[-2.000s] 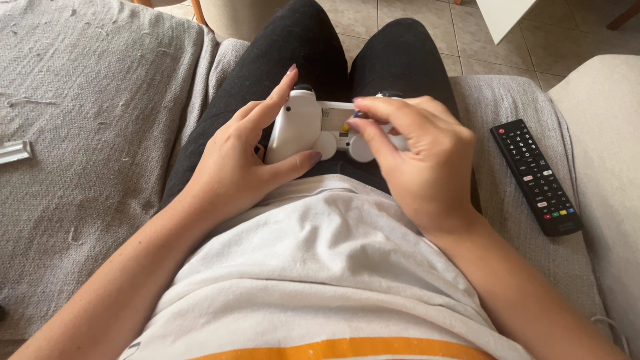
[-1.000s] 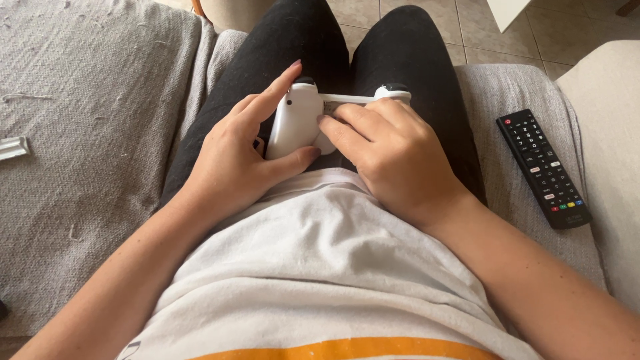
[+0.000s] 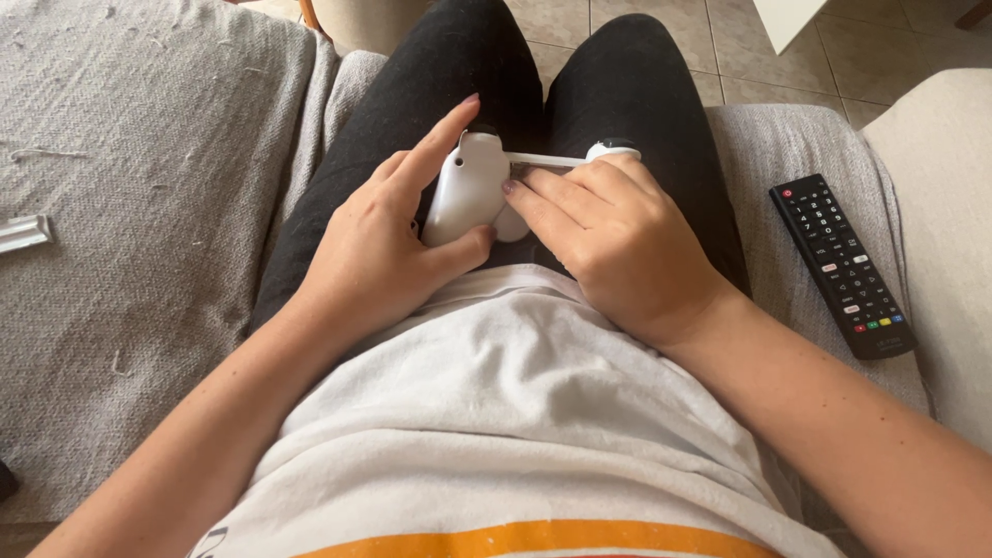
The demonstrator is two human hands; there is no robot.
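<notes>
A white game controller (image 3: pixel 470 190) lies face down in my lap, between my thighs and the hem of my white shirt. My left hand (image 3: pixel 387 221) holds its left grip, with the thumb on the near end and the index finger stretched along the far side. My right hand (image 3: pixel 612 232) covers the middle and right part of the controller, its fingertips pressed at the inner edge of the left grip. Whether those fingers hold a small part is hidden.
A black TV remote (image 3: pixel 843 266) lies on the grey sofa cover at the right, beside a beige armrest (image 3: pixel 949 201). A shiny silver-grey piece (image 3: pixel 25 233) rests on the cover at the far left. A white table corner (image 3: pixel 787 19) shows at the top right.
My right hand has moved left and flattened over the controller's middle, where an opening with something yellow showed two seconds ago. My left hand keeps its hold.
</notes>
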